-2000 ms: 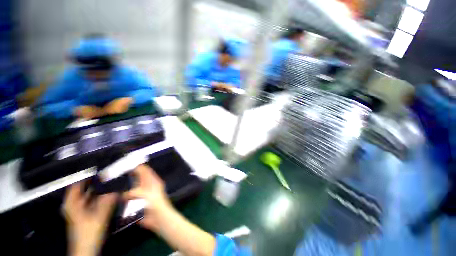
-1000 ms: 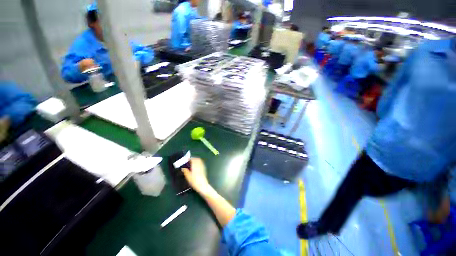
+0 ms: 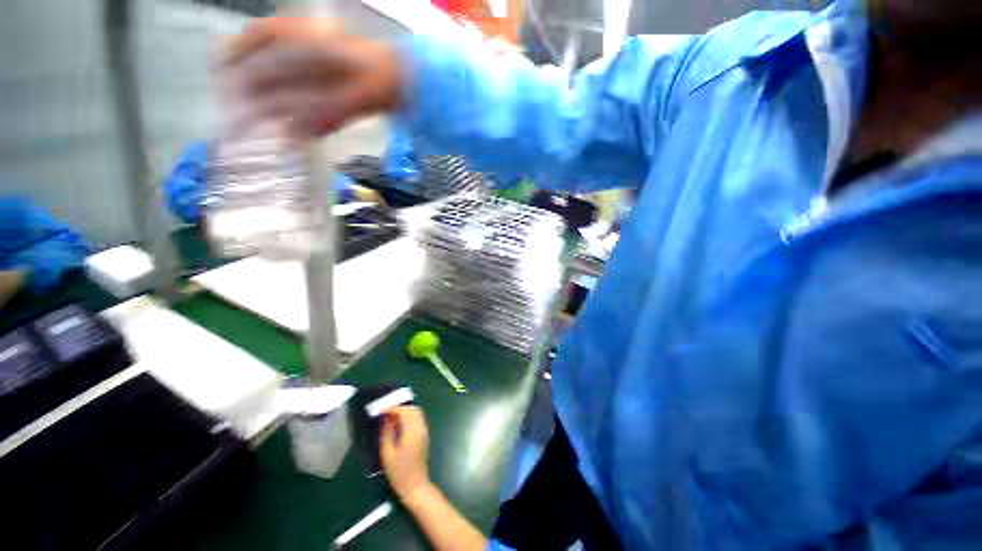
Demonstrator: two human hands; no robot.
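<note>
My right hand (image 3: 406, 450) is on a thin dark slab, which looks like a smartphone (image 3: 374, 435), lying on the green bench mat at the centre bottom. A white strip (image 3: 390, 401) lies across the phone's far end, by my fingertips. The fingers are curled at the phone's right side; blur hides whether they grip it. My left hand is out of the picture.
A person in a blue smock (image 3: 732, 280) stands close at right, one arm reaching across above the bench with a clear plastic bundle (image 3: 258, 194). Whitish dispenser bottle (image 3: 321, 439), green round-headed stick (image 3: 423, 345), pale stick (image 3: 363, 524), blister tray stack (image 3: 490, 269), black foam tray (image 3: 118, 463).
The person in blue has come close, with an arm and plastic bundle now across the upper view. My right hand remains at the phone, its fingers more curled. My left hand left view earlier.
</note>
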